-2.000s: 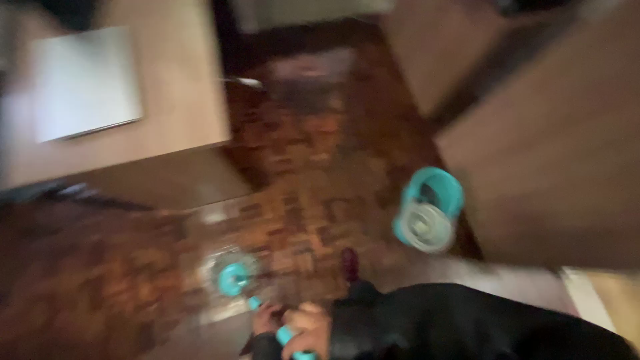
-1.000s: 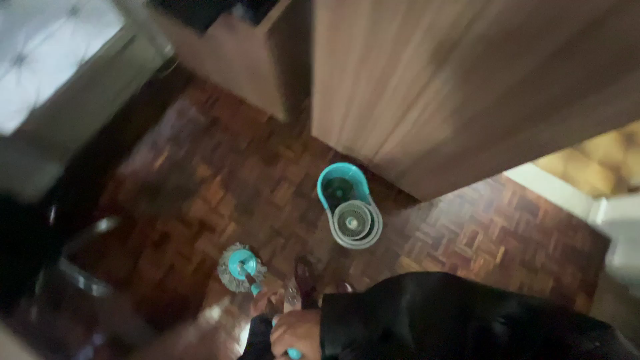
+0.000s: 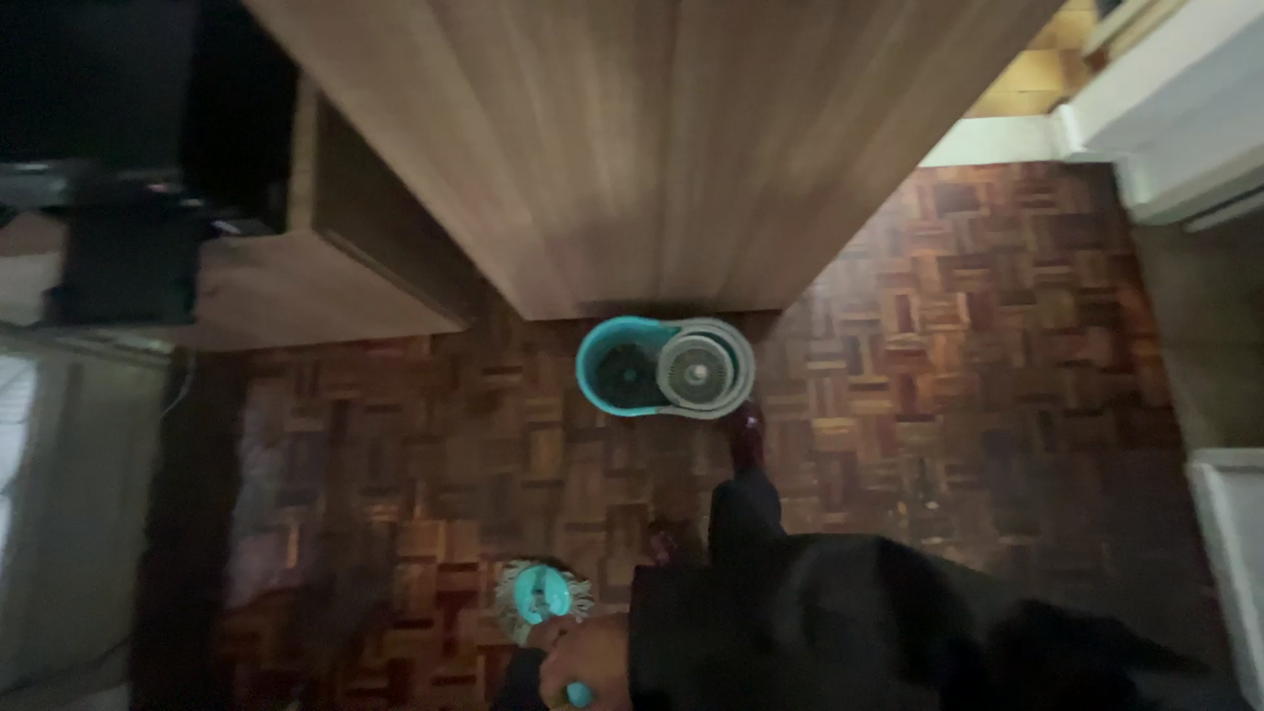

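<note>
My right hand (image 3: 595,660), in a black sleeve, is closed around the turquoise handle of a spin mop (image 3: 580,694) at the bottom of the view. Just beyond it, my left hand (image 3: 551,632) is wrapped around the same handle, partly hidden by the right. The round turquoise mop head (image 3: 542,592), with pale string fringe, rests on the floor past my hands. Farther ahead stands a turquoise and grey mop bucket (image 3: 585,370), with a round grey spin basket (image 3: 696,371) in its right end. The bucket's left side looks dark inside.
A tall wood-grain cabinet (image 3: 652,168) rises directly behind the bucket. A wooden desk (image 3: 326,296) with dark equipment is at left. Parquet floor (image 3: 889,395) spreads around. A dark red shoe (image 3: 749,434) is beside the bucket's right end. A white door frame (image 3: 1086,138) stands upper right.
The view has turned strongly, bringing the cabinet face-on. One foot has stepped forward to the bucket's right end. Both hands remain on the mop handle.
</note>
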